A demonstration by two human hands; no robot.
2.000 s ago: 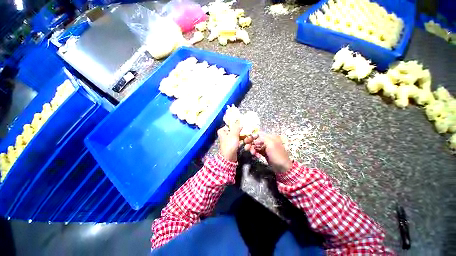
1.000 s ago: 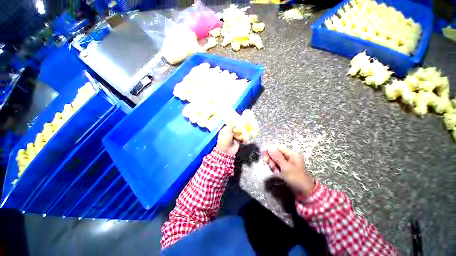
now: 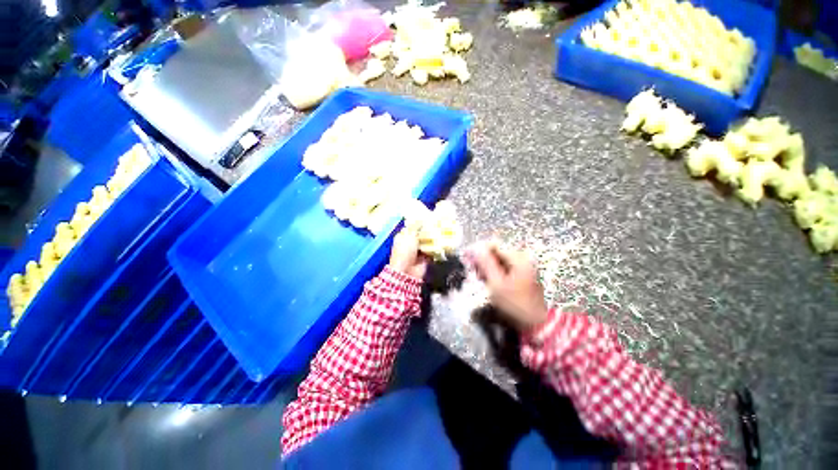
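My left hand holds a pale-yellow toy piece upright at the right wall of the blue tray. My right hand is just right of the piece, apart from it and blurred, with its fingers bent; whether it holds a small tool cannot be told. The tray's upper right part holds a close group of pale pieces. Fine pale trimmings lie scattered on the speckled table to the right of my right hand.
Untrimmed pieces lie in a row at the right. A full blue tray stands far right, stacked crates at left. A scale, plastic bags and a yellow heap are at the back. A black pen-like tool lies right.
My right hand has moved away from the toy piece since the first frame and is now a little nearer to it than one second ago. My left hand still holds the piece. The view has shifted slightly.
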